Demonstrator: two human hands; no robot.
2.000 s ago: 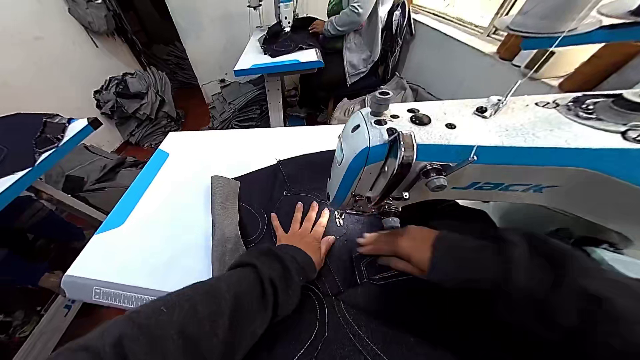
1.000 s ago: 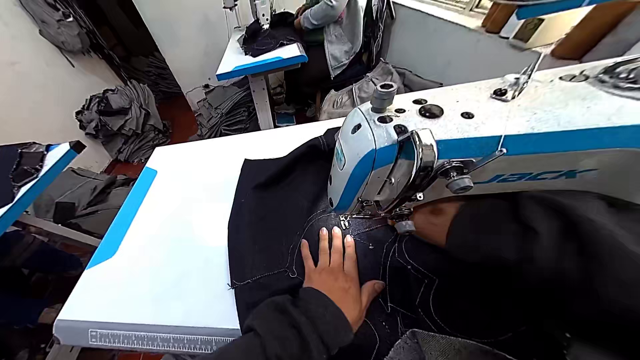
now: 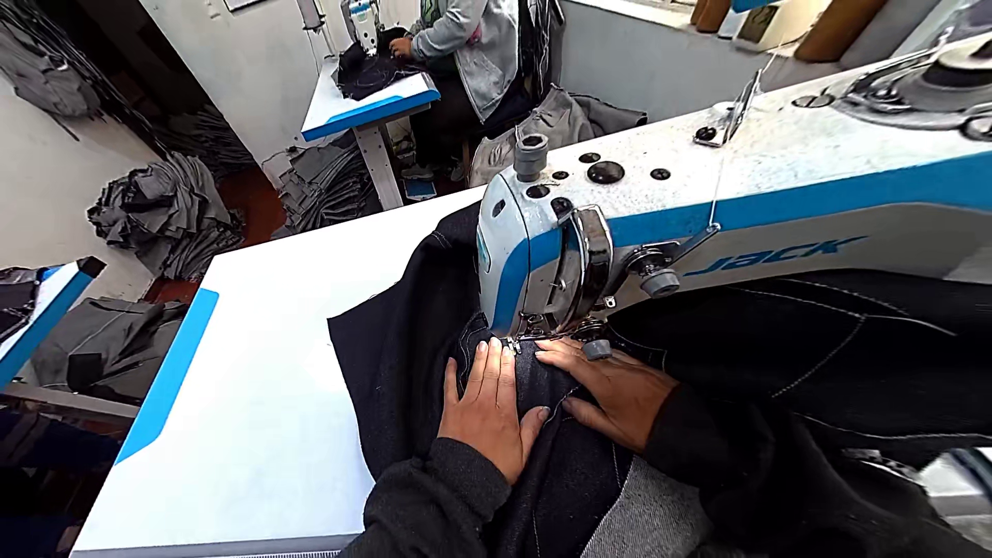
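Dark denim cloth (image 3: 403, 364) with pale stitching lies bunched on the white sewing table, under the head of a Jack industrial sewing machine (image 3: 519, 240). My left hand (image 3: 488, 411) presses flat on the denim, fingers a little apart, their tips just in front of the presser foot (image 3: 514, 346). Close on the right, my right hand (image 3: 612, 387) rests on the cloth with its fingertips near the foot and its thumb lower down; whether it pinches a fold I cannot tell. The needle point is hidden. A lighter grey underside of the cloth (image 3: 655, 508) shows below my right wrist.
The white tabletop (image 3: 263, 372) has a blue edge strip and a ruler along its front. More stitched denim (image 3: 852, 349) lies beneath the machine arm. Beyond are a person (image 3: 480, 46) at another sewing table (image 3: 372, 116), heaps of grey cloth (image 3: 167, 209) and thread cones (image 3: 841, 31).
The denim has been shifted and turned under the machine head. My right hand, partly hidden behind the machine's front parts a second ago, now shows beside my left hand.
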